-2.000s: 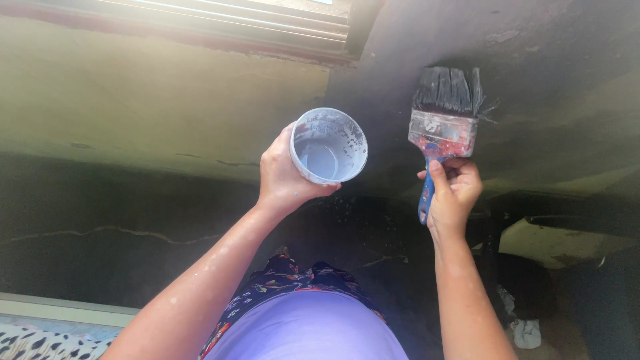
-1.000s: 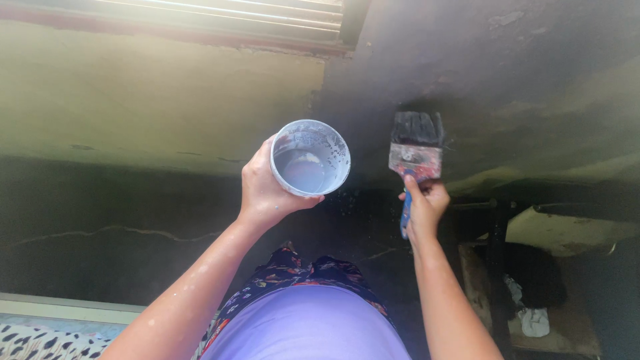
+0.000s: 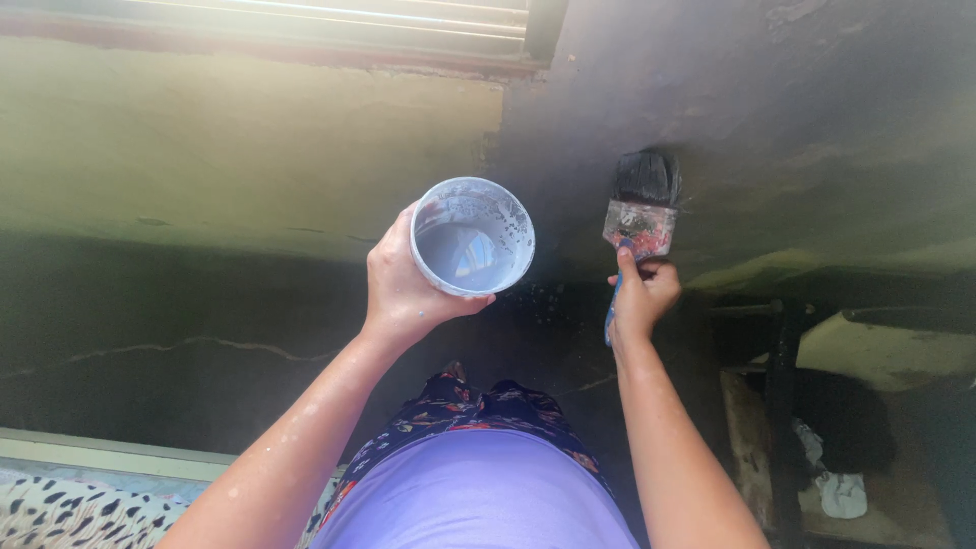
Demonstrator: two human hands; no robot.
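My left hand (image 3: 404,282) grips a round plastic tub (image 3: 473,236) by its side, fingers mostly hidden behind it. Bluish-grey paint lies inside, and splashes of it mark the inner wall. To the right, my right hand (image 3: 646,293) is closed around the blue handle of a wide paintbrush (image 3: 643,206). Its dark bristles point up and rest against the wall (image 3: 732,130), where the surface is bluish-grey; red and white stains cover the metal ferrule. Small pale spots dot my left forearm.
A yellowish wall (image 3: 252,137) with a louvred window (image 3: 366,19) is ahead on the left. At lower right is a dark post (image 3: 781,412) with a white cloth (image 3: 842,494) beyond it. A spotted fabric (image 3: 84,511) lies at lower left, beside a pale edge.
My right hand and the brush have moved left and lower against the wall since two seconds ago. The tub is tilted so that more of the paint inside shows.
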